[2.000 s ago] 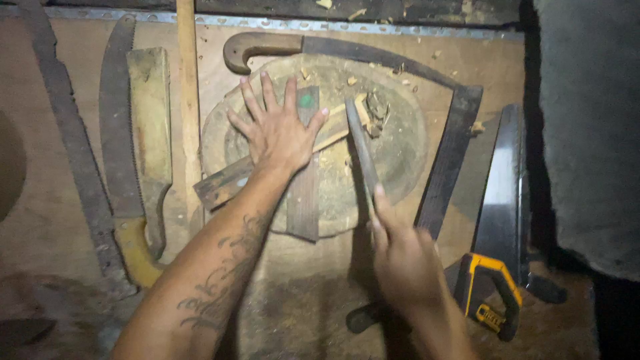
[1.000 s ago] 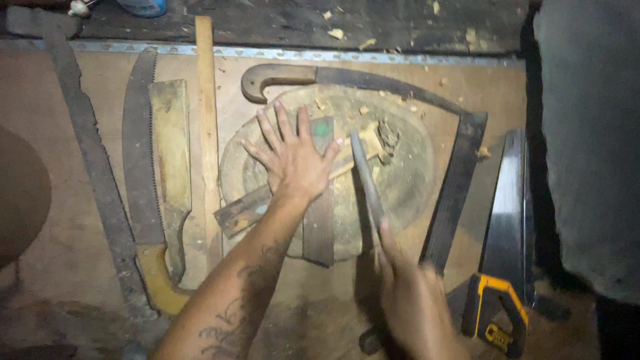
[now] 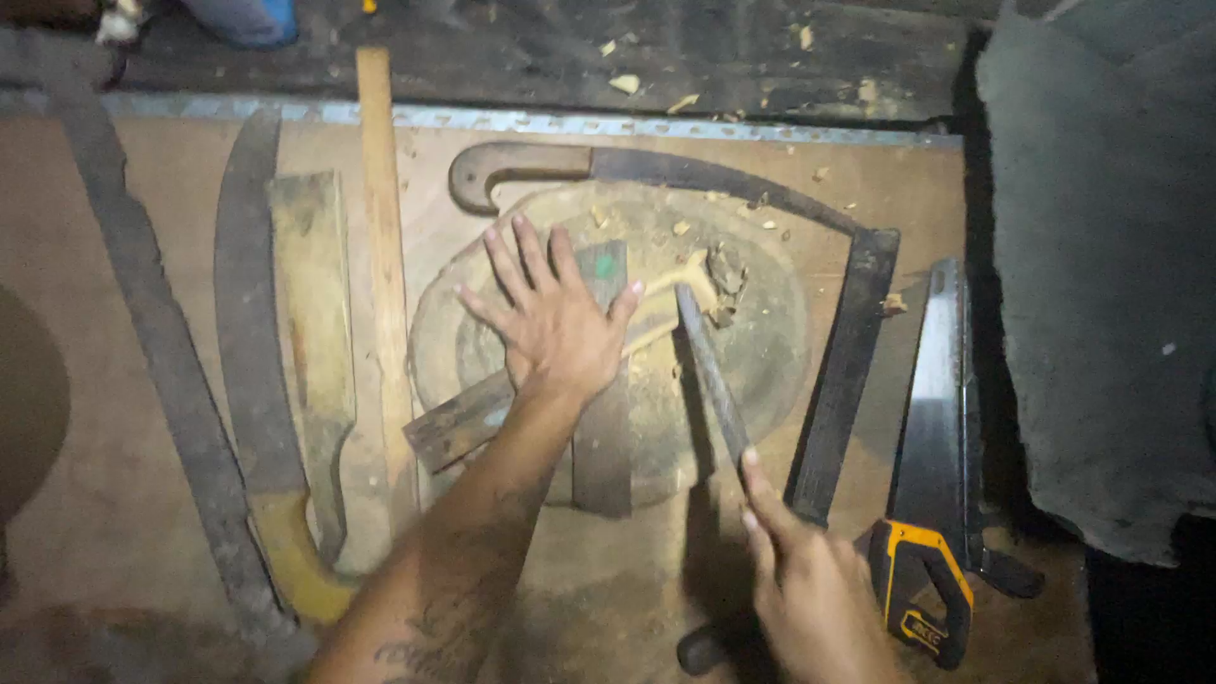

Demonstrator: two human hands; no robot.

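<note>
My left hand (image 3: 560,328), fingers spread, presses flat on crossed wooden pieces lying on a round wood block (image 3: 769,380). One is a dark board (image 3: 602,446) with a green mark; beneath my palm passes a slanting wooden piece (image 3: 461,423), whose pale, cut end (image 3: 665,309) shows right of my thumb. My right hand (image 3: 807,579) is closed around a long, narrow metal tool (image 3: 712,370), perhaps a file or rasp, its handle hidden in my grip. The tool's tip is at the pale end; whether it touches is unclear. A bit of bark or crumpled shaving (image 3: 727,271) lies beside that end.
On the left lie a long jagged metal blade (image 3: 161,313), a curved pruning saw (image 3: 252,332), a wooden blade-shaped piece (image 3: 313,304) and a wooden strip (image 3: 382,209). A sickle-like blade (image 3: 684,171) curves behind the block. At right are a dark flat bar (image 3: 845,370) and an Ingco handsaw (image 3: 926,418).
My left hand stays spread on the crossed wood, and my right hand still holds the tool by the pale end. The view has shifted, showing more of the dark area beyond the board.
</note>
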